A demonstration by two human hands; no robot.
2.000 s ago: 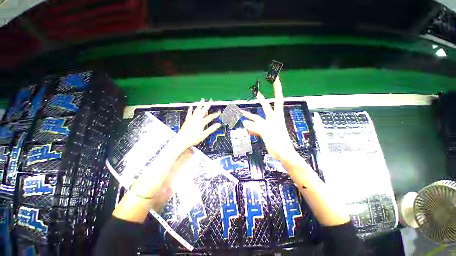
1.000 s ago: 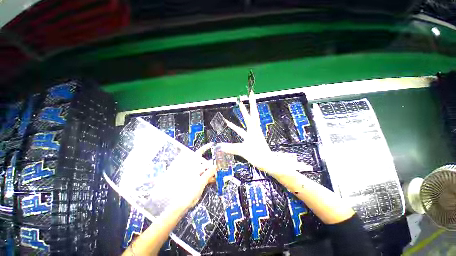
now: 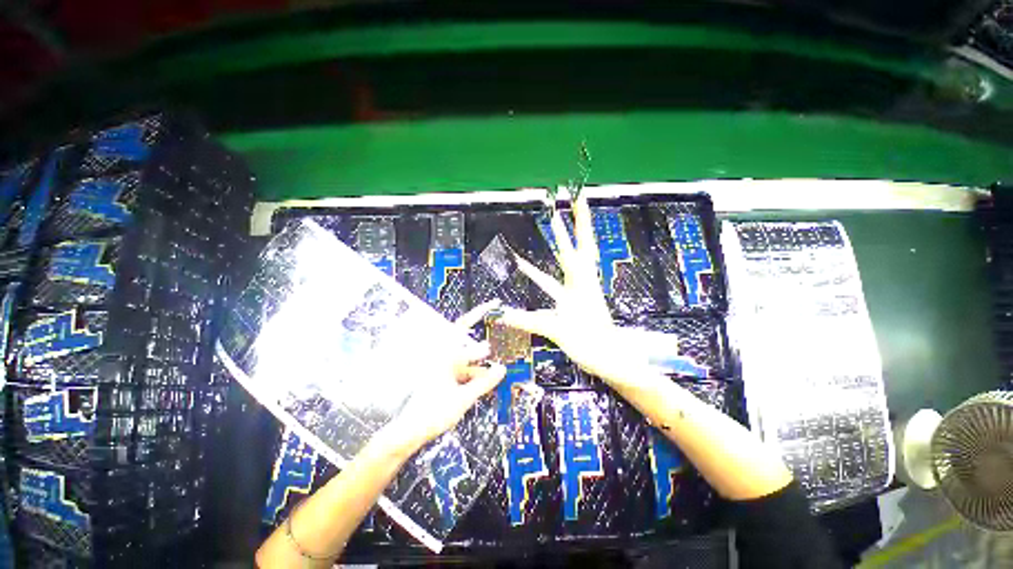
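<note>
A small flat part with a brown-grey square end and a blue stepped area (image 3: pixel 511 383) is over the middle of the black tray (image 3: pixel 600 528). My left hand (image 3: pixel 439 383) holds it at its left side with the fingertips. My right hand (image 3: pixel 583 322) has thumb and fingertip at the top of the brown-grey end, other fingers spread upward. A thin dark piece (image 3: pixel 583 161) sticks up from a right fingertip. A small dark square piece (image 3: pixel 497 258) shows near the right index finger. A glossy die-cut sheet (image 3: pixel 322 333) lies across the tray's left side, partly under my left hand.
Tall stacked black trays (image 3: pixel 178 322) with blue parts stand at the left. A second white-grey sheet (image 3: pixel 805 345) lies right of the tray. A small round fan (image 3: pixel 978 461) is at the lower right. A pale strip (image 3: pixel 844 197) and green surface lie behind the tray.
Two seconds ago my hands were apart at the tray's back with grey squares between them. They have come together nearer, at the blue part. Since one second ago they have barely moved.
</note>
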